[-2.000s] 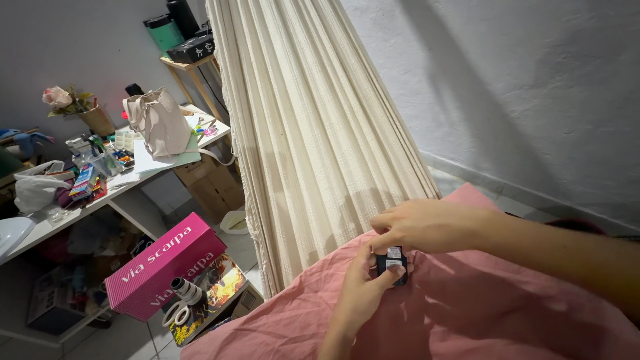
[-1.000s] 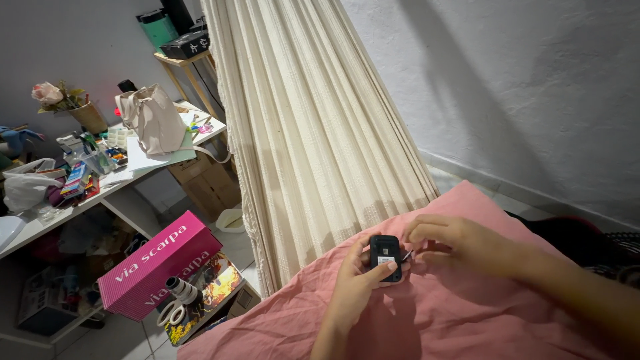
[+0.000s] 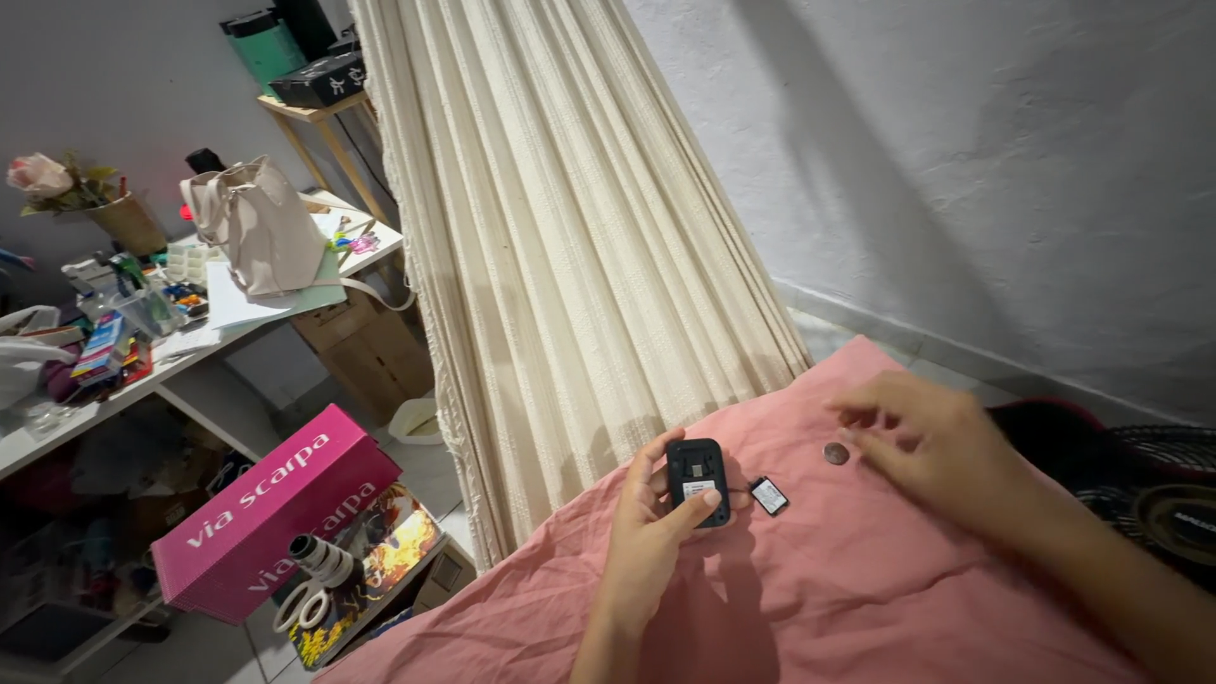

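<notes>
My left hand (image 3: 655, 522) holds a small black electronic device (image 3: 698, 480), its thumb pressed on a white label inside an open recess. Just right of the device, a small battery-like piece (image 3: 769, 496) with a white label lies on the pink cloth (image 3: 855, 579). My right hand (image 3: 893, 427) is blurred above the cloth, its fingers curled close to a dark round disc like a coin (image 3: 836, 453). Whether the fingers touch the disc cannot be told.
A cream fabric hammock (image 3: 570, 237) hangs ahead. At left stand a cluttered white desk (image 3: 171, 361) with a beige handbag (image 3: 256, 223), a pink box (image 3: 275, 513) and scissors (image 3: 302, 606). A black fan (image 3: 1164, 503) is at right, near the wall (image 3: 997, 171).
My right hand has moved right, away from the device. The battery-like piece and the round disc now show on the cloth. My left hand still holds the device.
</notes>
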